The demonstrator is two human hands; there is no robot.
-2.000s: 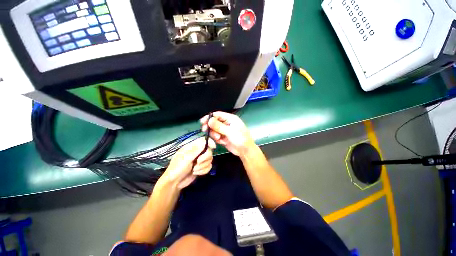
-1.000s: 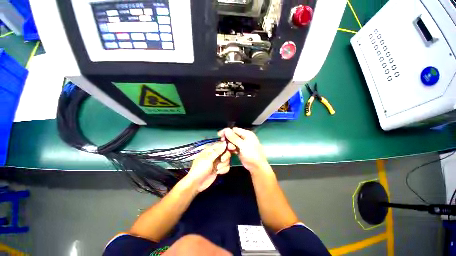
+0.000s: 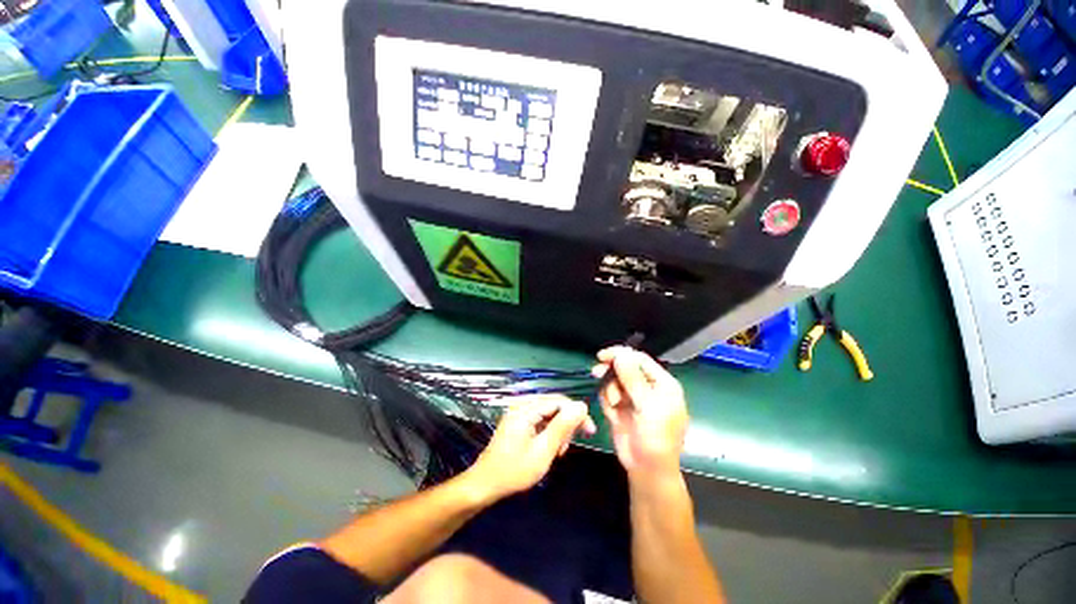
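Note:
Thin black wires (image 3: pixel 472 383) run from the cable coil (image 3: pixel 283 277) along the bench edge to my hands. My right hand (image 3: pixel 643 407) is raised below the machine's slot, with a dark wire end pinched between thumb and fingers. My left hand (image 3: pixel 531 439) is lower and to the left, its fingers bent close together; whether a wire is in them is hard to tell. The crimping machine (image 3: pixel 543 283) stands directly in front, with its wire feed opening (image 3: pixel 637 271) above my right hand. No orange tip can be made out.
The touchscreen (image 3: pixel 486 124) and red buttons (image 3: pixel 824 153) are on the machine front. Right of it are a small blue parts bin (image 3: pixel 773 342), yellow-and-black pliers (image 3: pixel 835 342) and a second white machine (image 3: pixel 1027 271). A large blue bin (image 3: pixel 100 201) and white paper (image 3: pixel 236 189) are at left.
The view has swung left, so the machine appears further right and the blue bin shows. My hands, earlier together at the wires, are now slightly apart.

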